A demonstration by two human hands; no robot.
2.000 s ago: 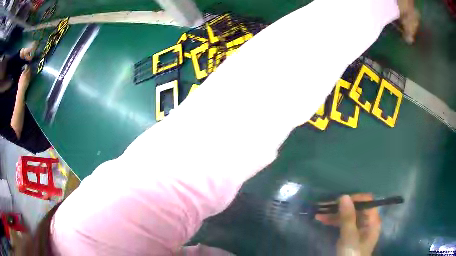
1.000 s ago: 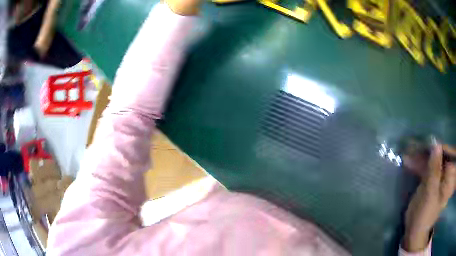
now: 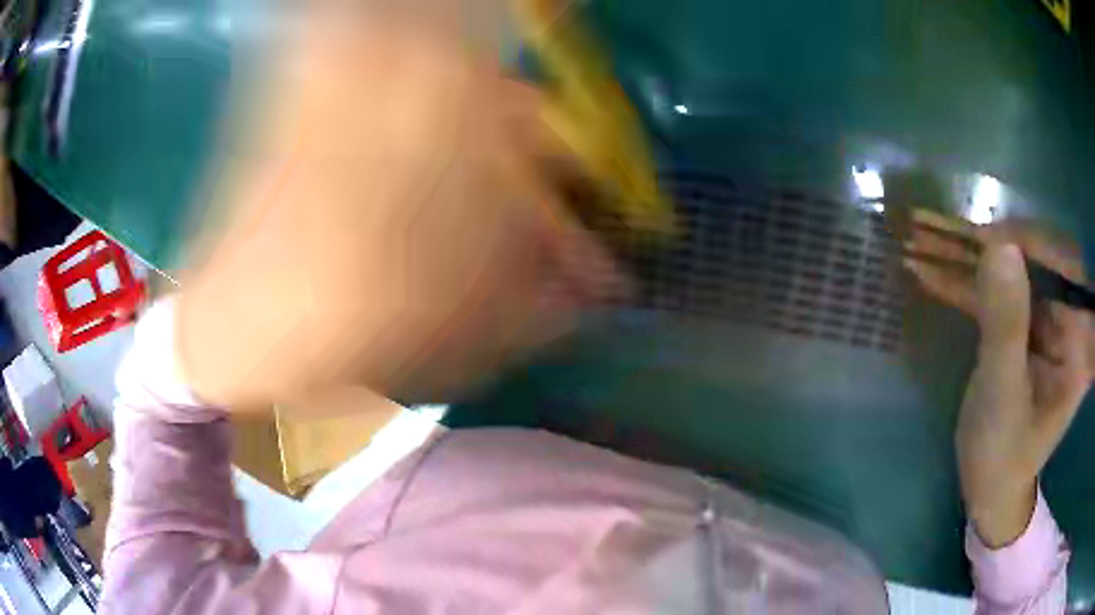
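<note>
My left hand (image 3: 396, 204) is large and blurred at the left centre, close to the camera. It holds a yellow-and-black device frame (image 3: 606, 132), also blurred, over the left end of the carrier sheet. The carrier sheet (image 3: 781, 258) lies on the green bench with rows of small dark marks. My right hand (image 3: 1021, 324) is at the right, just past the sheet's right end, with dark tweezers (image 3: 1054, 286) between thumb and fingers. The tweezer tips point left. Whether they hold a piece cannot be told.
The glossy green bench (image 3: 769, 60) carries bright glare spots. A strip with glare (image 3: 66, 72) lies at the upper left. A red stool (image 3: 90, 288) and cardboard (image 3: 330, 445) are at the lower left. A yellow piece (image 3: 1059, 10) shows at the top right corner.
My left hand has come back from the top edge toward me, now with a frame in it. The view has shifted, and the frame pile has mostly left it. My right hand stays at the right with the tweezers.
</note>
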